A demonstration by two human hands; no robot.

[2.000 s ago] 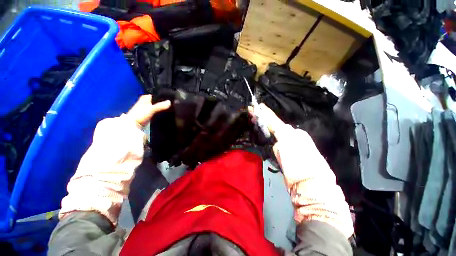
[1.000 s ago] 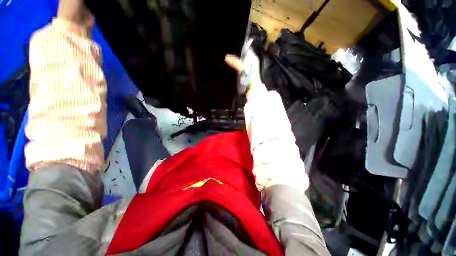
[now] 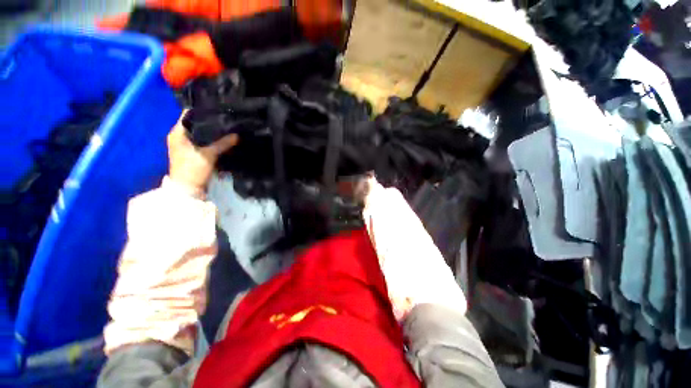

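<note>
A black sewn bag body (image 3: 254, 140) with narrow dark straps hanging down its front is in front of me, above the lap. My left hand (image 3: 195, 151) grips its left end, thumb on the near side and fingers at the edge. My right hand (image 3: 362, 186) is mostly hidden against the bag's lower right part; only a little skin shows beyond the pale sleeve, so its grip cannot be told. No scissors can be made out. The bag blends into the dark bags behind it.
A large blue tub (image 3: 98, 163) with dark pieces inside stands at left. Orange fabric (image 3: 191, 61) and black bags (image 3: 432, 140) lie ahead. A yellow-edged wooden panel (image 3: 394, 53) is behind them. Grey panels (image 3: 539, 197) hang at right. A red apron (image 3: 303, 303) covers the lap.
The bag has moved away from the camera, down and forward, and now shows its straps. My left hand has come back into full view. My right hand is now lower and largely hidden.
</note>
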